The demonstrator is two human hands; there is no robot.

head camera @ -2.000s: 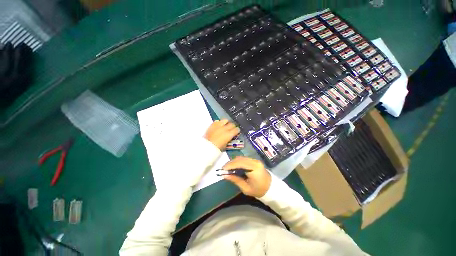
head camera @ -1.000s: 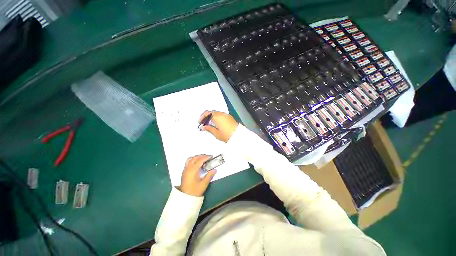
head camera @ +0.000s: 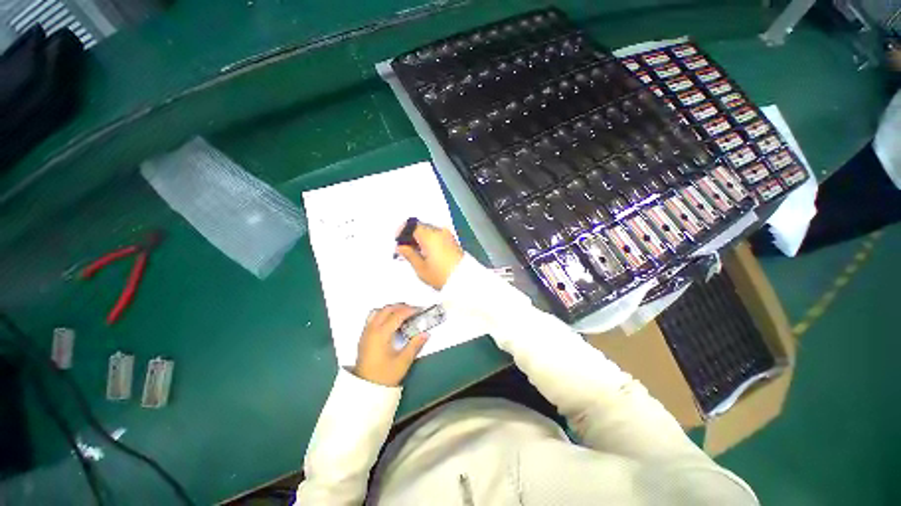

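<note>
My left hand [head camera: 385, 346] holds a small rectangular grey electronic module [head camera: 422, 322] between thumb and fingers over the lower part of the white paper sheet [head camera: 370, 282]. My right hand [head camera: 431, 253] holds a dark pen-like tool [head camera: 407, 233] above the middle of the sheet, its lower end near the paper. Whether the tip touches the paper cannot be told. A few faint marks show on the sheet's upper left. Another module [head camera: 506, 272] lies partly hidden behind my right sleeve.
A black blister tray [head camera: 553, 128] with one filled edge row overlaps a fuller tray [head camera: 736, 119]. An open carton [head camera: 632, 380] stands at right. Bubble bag [head camera: 225, 206], red-handled pliers [head camera: 128, 287], three loose modules [head camera: 120, 377] and dark cables [head camera: 59, 410] lie at left.
The hands have swapped sides of the paper since the oldest frame: the left came down and now holds a module, the right moved up with the tool. Since one second ago, only the tool's angle differs slightly.
</note>
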